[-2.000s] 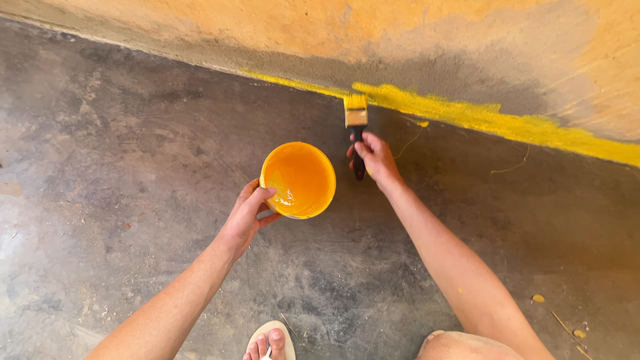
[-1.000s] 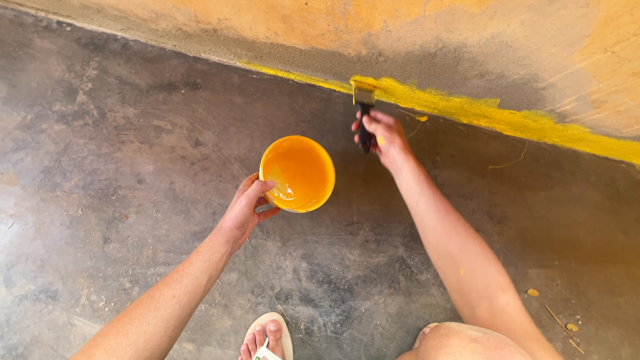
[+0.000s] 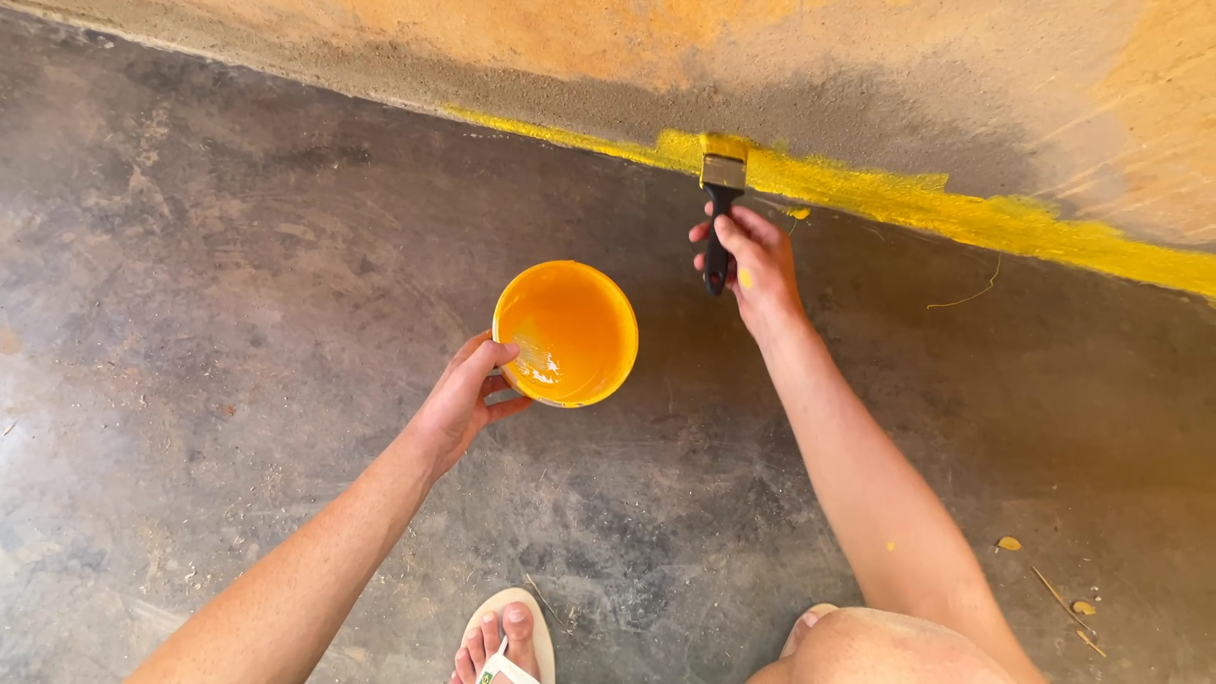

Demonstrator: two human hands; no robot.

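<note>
My left hand (image 3: 470, 389) grips the rim of a round tub of yellow-orange paint (image 3: 570, 332), thumb over the inner edge and fingers beneath. In my right hand (image 3: 755, 256) is a flat paintbrush (image 3: 723, 180) with a black handle and a metal ferrule; its yellow-coated bristles touch the foot of the wall. A band of bright yellow paint (image 3: 997, 220) runs along the wall's base, wide from the brush rightward and thin to the left. Yellow spots mark my right hand and forearm.
The wall (image 3: 570, 47) is patchy orange and grey plaster above a dark concrete floor (image 3: 285, 285). A yellow paint blot (image 3: 798, 214) lies on the floor near the brush. My sandalled foot (image 3: 508, 636) is at the bottom, with dry leaves (image 3: 1009, 543) and twigs at lower right.
The brush has moved over the wall's base, and yellow paint now reaches a little farther left above the floor edge. My left hand has kept its hold on the tub.
</note>
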